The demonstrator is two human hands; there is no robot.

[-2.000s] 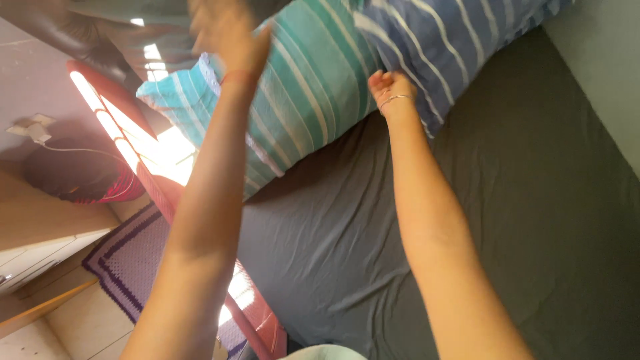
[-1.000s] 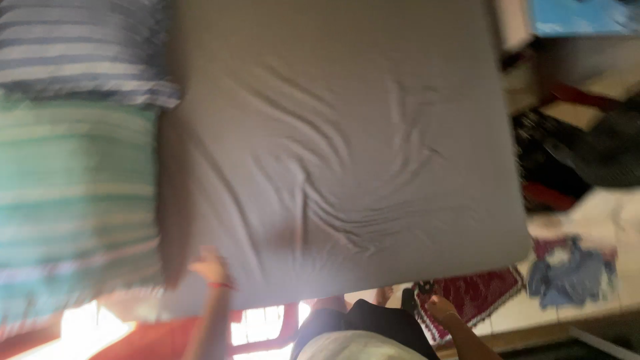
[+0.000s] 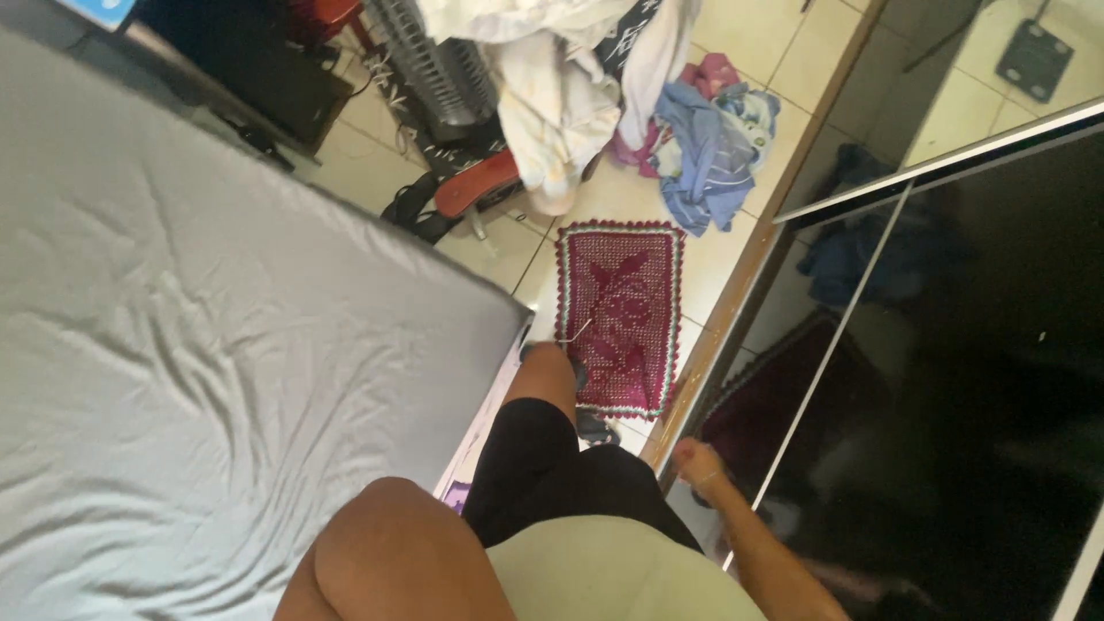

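Observation:
My right hand [image 3: 700, 470] is low, right of my black shorts, beside the dark glossy sliding door [image 3: 931, 371]. It looks loosely curled; nothing shows in it, though its fingers are unclear. My left hand is out of view; a bent bare limb [image 3: 397, 552] fills the lower left, over the edge of the bed. The mattress with its wrinkled grey fitted sheet [image 3: 259, 345] spans the left side. A crocheted burgundy rug [image 3: 621, 319] lies on the tiles ahead of my legs, with one foot at its near left edge.
Blue and pink crumpled clothes [image 3: 707, 155] lie on the floor past the rug. Light-coloured cloths [image 3: 561, 103] hang over a chair with a red armrest [image 3: 479, 183], near the bed's far corner. A wooden door track [image 3: 733, 319] runs along the right.
The view has swung far from the striped pillows to the floor beside the bed. My left hand, over the sheet a second ago, has left view. My right hand is now beside the dark door.

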